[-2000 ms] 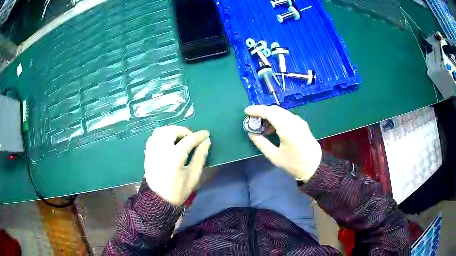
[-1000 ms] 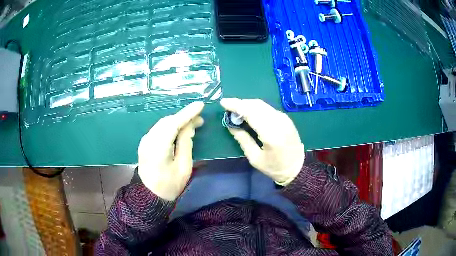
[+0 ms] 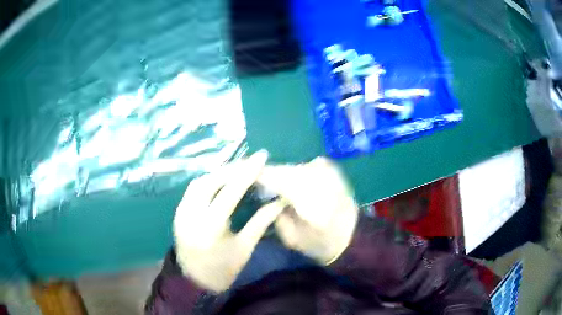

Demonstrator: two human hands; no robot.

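The frame is blurred. My gloved right hand (image 3: 320, 209) has its fingers bent inward over the bench edge, meeting the fingertips of my gloved left hand (image 3: 212, 224). A small pale bit of the round end piece (image 3: 266, 192) shows between the fingers; the rest is hidden. My left hand's thumb and fingers are spread around a dark gap. The blue tray (image 3: 425, 67) lies beyond my right hand, with several metal stems (image 3: 357, 117) and pale rings (image 3: 336, 54) in it.
Clear blister trays (image 3: 154, 123) lie on the green bench (image 3: 277, 117) at left. A black flat rectangle (image 3: 265, 37) lies beside the blue tray. A red stool (image 3: 422, 212) and a white board (image 3: 493, 191) are below the bench at right.
My hands have come together, with the fingertips meeting around the small round piece. The view has turned and become blurred.
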